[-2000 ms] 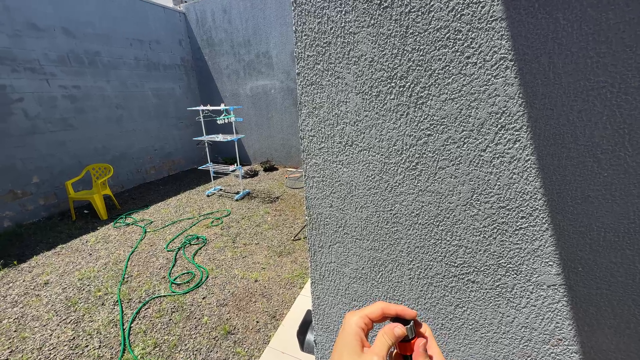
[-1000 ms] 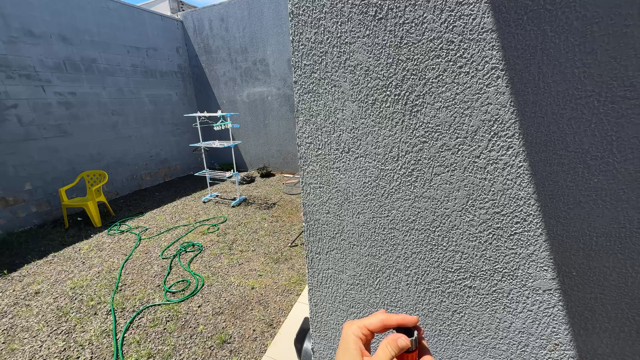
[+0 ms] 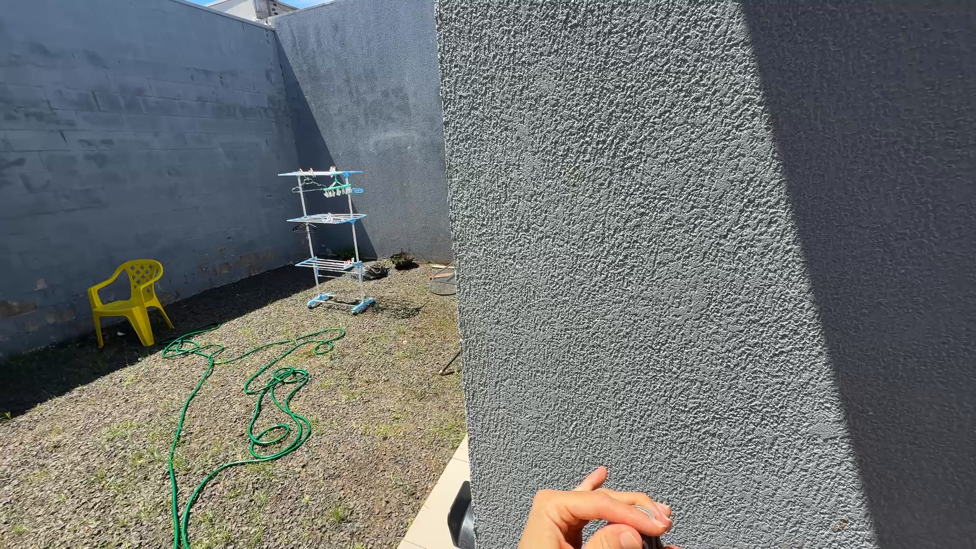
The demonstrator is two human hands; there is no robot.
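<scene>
At the bottom edge, my left hand (image 3: pixel 591 522) pinches a small object (image 3: pixel 650 540) between thumb and index finger. Only a dark, shiny bit of it shows, so its kind cannot be told. Another finger sticks up behind the index finger. Behind the hand rises a grey wall with rough textured plaster (image 3: pixel 633 267); whether the fingers touch it cannot be told. No right hand can be made out, though a sliver of skin shows at the bottom edge beside the object.
Left of the wall's corner lies a gravel yard with a tangled green hose (image 3: pixel 282 427), a yellow plastic chair (image 3: pixel 137 305) and a tiered drying rack (image 3: pixel 328 219). Pale tiles (image 3: pixel 438 507) and a dark object (image 3: pixel 460 518) are at the wall's foot. Grey block walls (image 3: pixel 137 152) enclose the yard.
The held object's red body and black top showed earlier; now my fingers and the frame's edge hide most of it. A finger now stands up behind the index finger.
</scene>
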